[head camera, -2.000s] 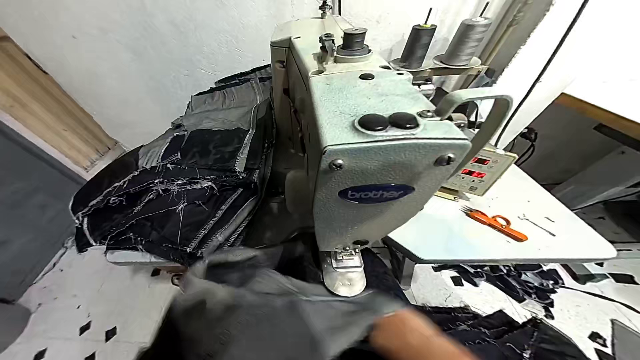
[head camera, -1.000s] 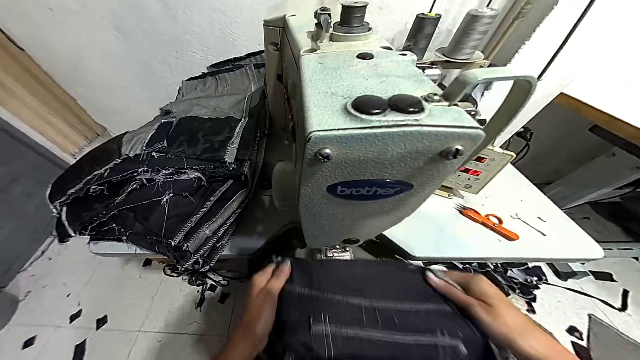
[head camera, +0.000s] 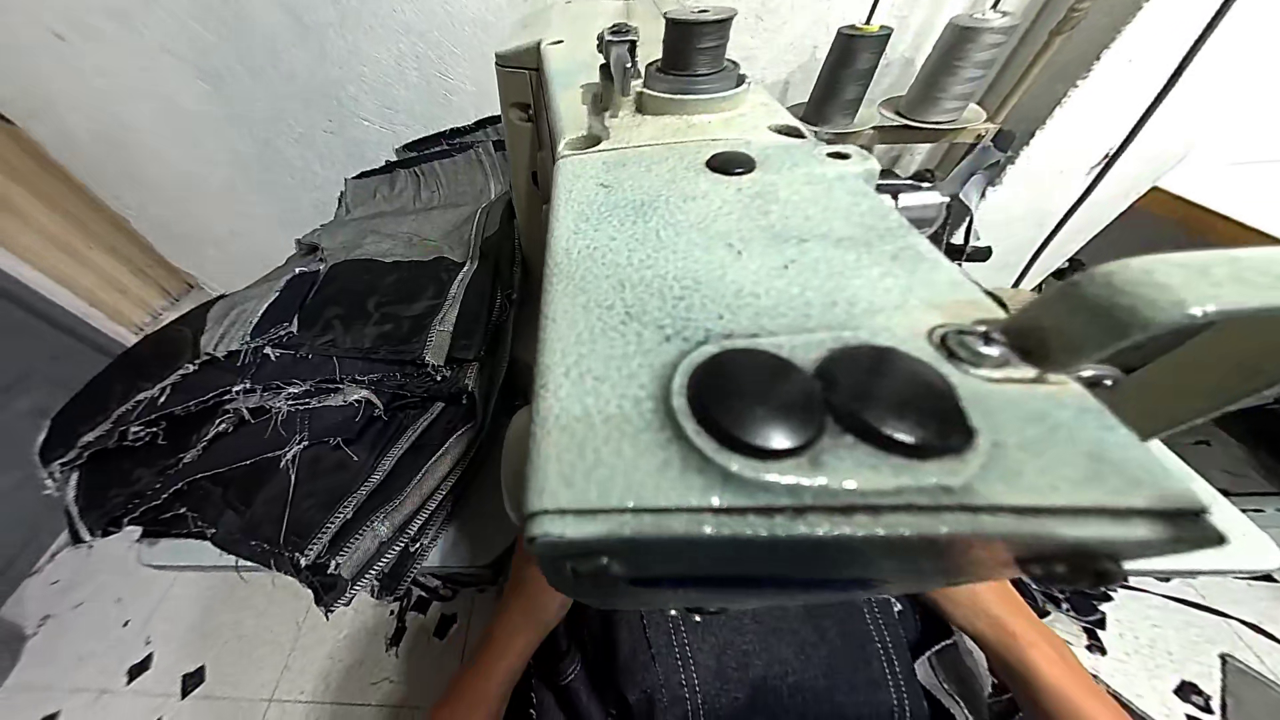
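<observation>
Dark denim fabric (head camera: 770, 660) with pale double stitching lies below the head of a pale green industrial sewing machine (head camera: 700, 260). My left hand (head camera: 542, 585) reaches under the machine head at the fabric's left side; its fingers are hidden. On the right side, my right hand (head camera: 975, 575) is mostly covered by the machine head too, so its grip does not show. The needle area is out of sight. Spools of grey thread (head camera: 697, 42) stand on and behind the machine.
A stack of dark denim pieces (head camera: 380, 320) with frayed edges rests on the white table (head camera: 200, 553) at left. A machine handle (head camera: 1150, 310) juts out at right. Fabric scraps (head camera: 193, 682) lie on the tiled floor.
The view has moved much closer over the machine. Both hands, seen on the dark fabric one second ago, are now largely hidden beneath the machine head.
</observation>
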